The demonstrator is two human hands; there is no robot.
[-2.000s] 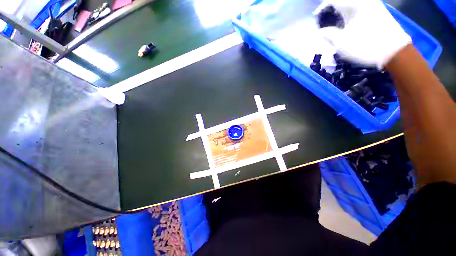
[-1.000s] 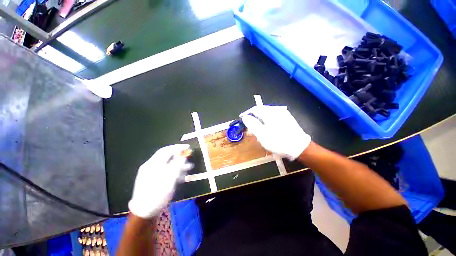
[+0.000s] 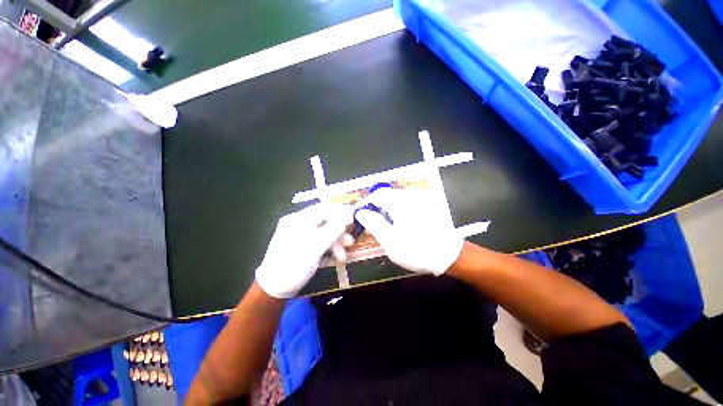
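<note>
My right hand (image 3: pixel 420 234), in a white knit glove, holds a small black moulded part (image 3: pixel 359 228) in its fingertips over the brown mat (image 3: pixel 412 184). My left hand (image 3: pixel 301 246), also gloved, meets it from the left with its fingertips at the same part. A small tan piece was in the left fingers; now the fingers hide whether it is there. The blue cup (image 3: pixel 380 187) stands on the mat behind my right fingertips, mostly hidden. White tape (image 3: pixel 453 161) frames the mat.
A large blue bin (image 3: pixel 507 103) with a clear liner and heaped black parts stands at right. A grey screen (image 3: pixel 87 182) is at left. One small part (image 3: pixel 152 57) lies on the green belt beyond the white strip. Lower blue bins (image 3: pixel 670 270) sit below the table edge.
My left hand has moved right and my right hand slightly left and down, so they meet over the mat. The black part has left the cup. Earlier, my right hand was in the blue bin.
</note>
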